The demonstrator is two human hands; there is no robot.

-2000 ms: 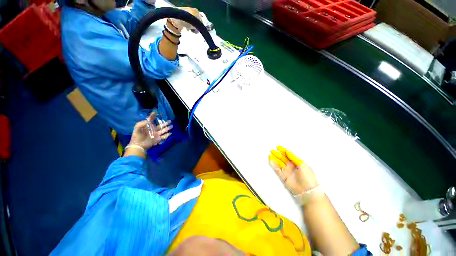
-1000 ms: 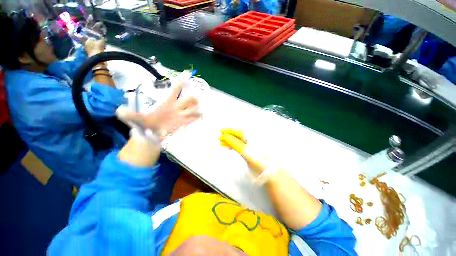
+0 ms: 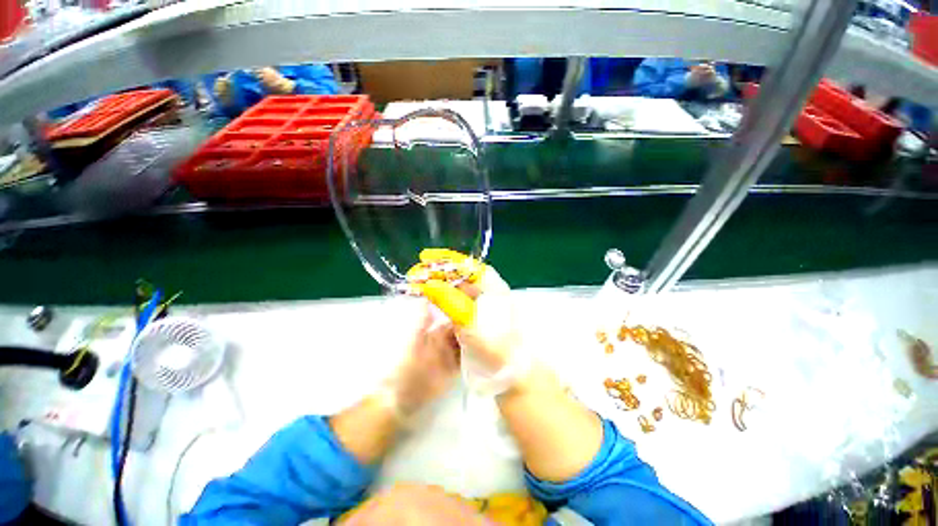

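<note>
A large clear plastic part [image 3: 486, 195] with a rounded heart-like outline stands up above my hands, in front of the green belt. My right hand [image 3: 478, 313], with yellow finger cots on its fingertips, grips the part's lower edge. My left hand [image 3: 427, 354] is close against my right hand, below the part. Its fingers are mostly hidden, so its hold is unclear. Thin whitish gloves show at both wrists.
Amber rubber bands [image 3: 674, 370] lie on the white bench [image 3: 309, 380] to the right. A white fan [image 3: 177, 354], cables and a black gooseneck arm [image 3: 36, 357] are at left. Red trays [image 3: 278, 149] stand beyond the green belt [image 3: 576, 241]. A metal post [image 3: 735, 164] rises at right.
The view has swung right to face the belt. My hands, apart before, are now together in front of me, with the large clear part held upright above them.
</note>
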